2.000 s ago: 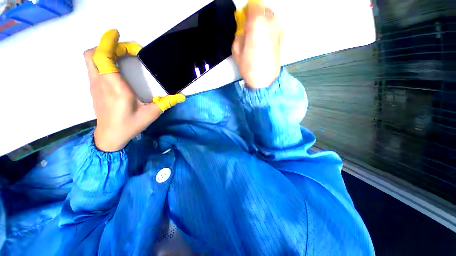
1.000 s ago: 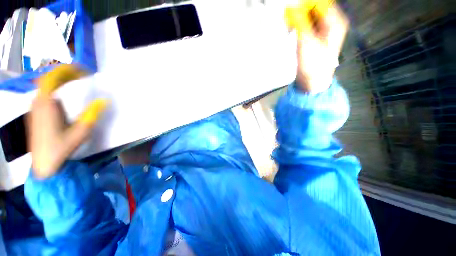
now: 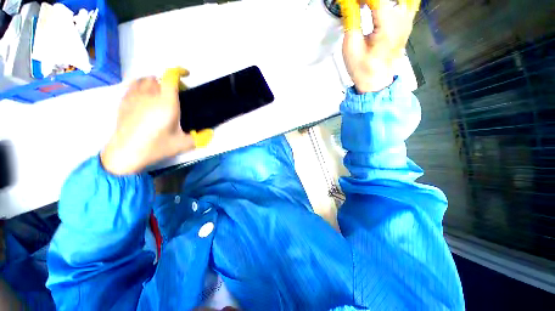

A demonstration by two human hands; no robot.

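A glossy black phone screen is low over the white bench, or resting on it; I cannot tell which. My left hand, with yellow finger cots, grips its left end between thumb and fingers. My right hand, also with yellow finger cots, is at the top right, its fingertips at the picture's top edge. A small white patch shows between its fingers; whether it is a wipe or the bench I cannot tell. A dark round object is just left of these fingers, partly cut off.
A blue bin with crumpled white wipes stands at the upper left. Another dark, blurred screen lies at the bench's left edge. The white bench runs across in front of me. A dark green surface is at the right.
My left hand has moved right, from beside the left-hand dark screen, and taken hold of the screen that lay farther back. That screen is now nearer me. My right hand has shifted slightly up.
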